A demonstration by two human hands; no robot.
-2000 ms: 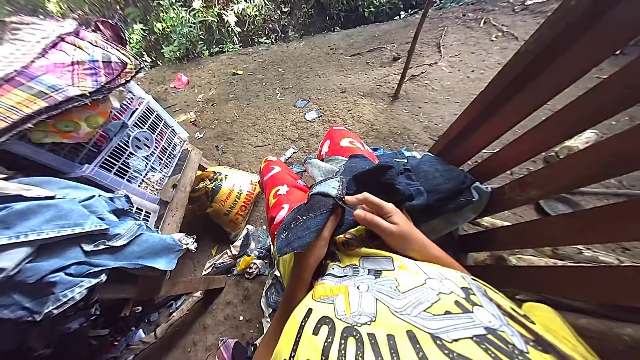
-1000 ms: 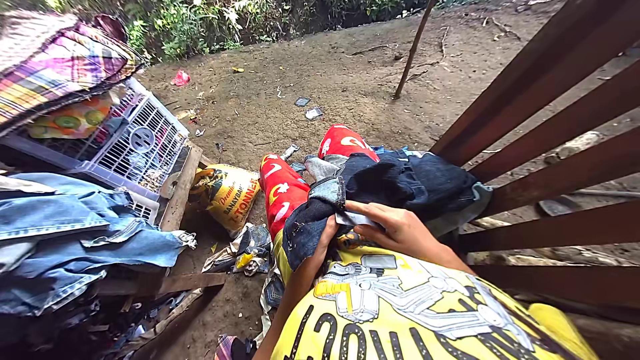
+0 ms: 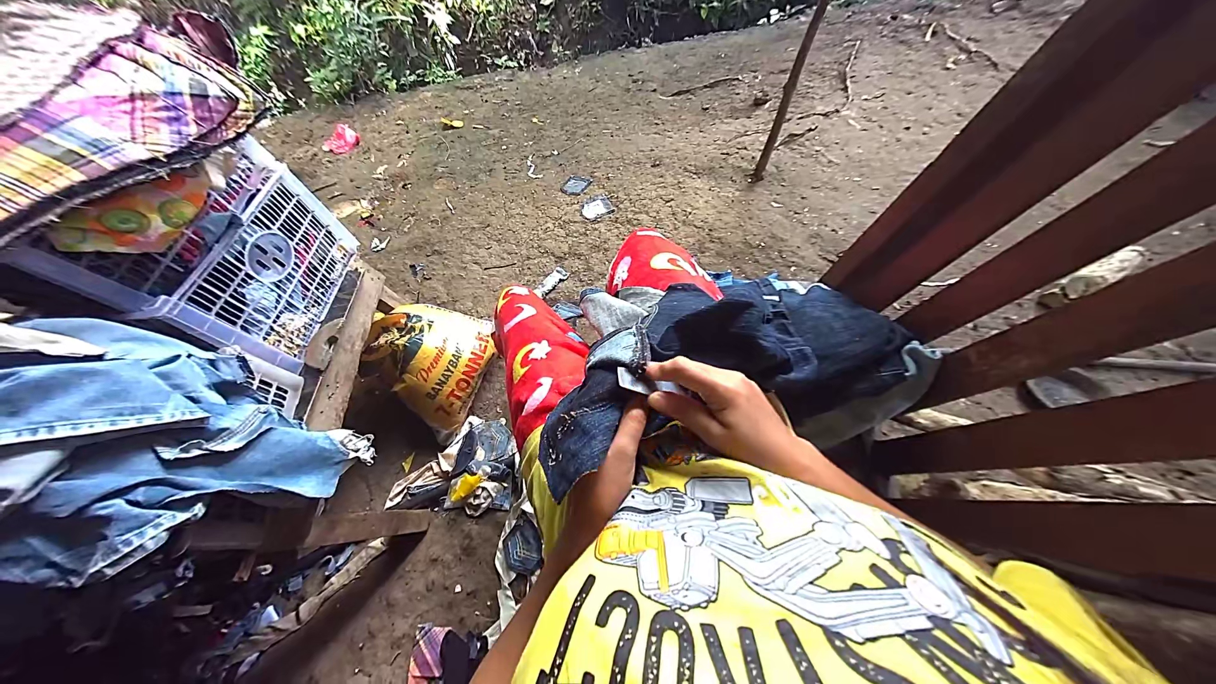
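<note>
Dark blue denim garments (image 3: 807,337) lie across my lap, over red printed trousers (image 3: 546,366). My left hand (image 3: 622,446) grips the dark denim piece (image 3: 584,423) close to its seam, fingers partly hidden by the cloth. In my right hand (image 3: 717,404) is a small thin, flat, pale metal blade (image 3: 636,380), pinched between the fingers and lying against the denim seam. Both hands are nearly touching, just above the yellow printed shirt (image 3: 760,560).
Faded light blue jeans (image 3: 123,427) are heaped on a wooden frame at left, beside a plastic crate (image 3: 266,261). A yellow printed sack (image 3: 437,366) and cloth scraps (image 3: 465,475) lie on the soil. Brown wooden slats (image 3: 1045,361) stand at right.
The pale blade, hardly visible two seconds ago, now shows at the seam. My right hand has shifted slightly, and the denim flap at my left hand has changed shape.
</note>
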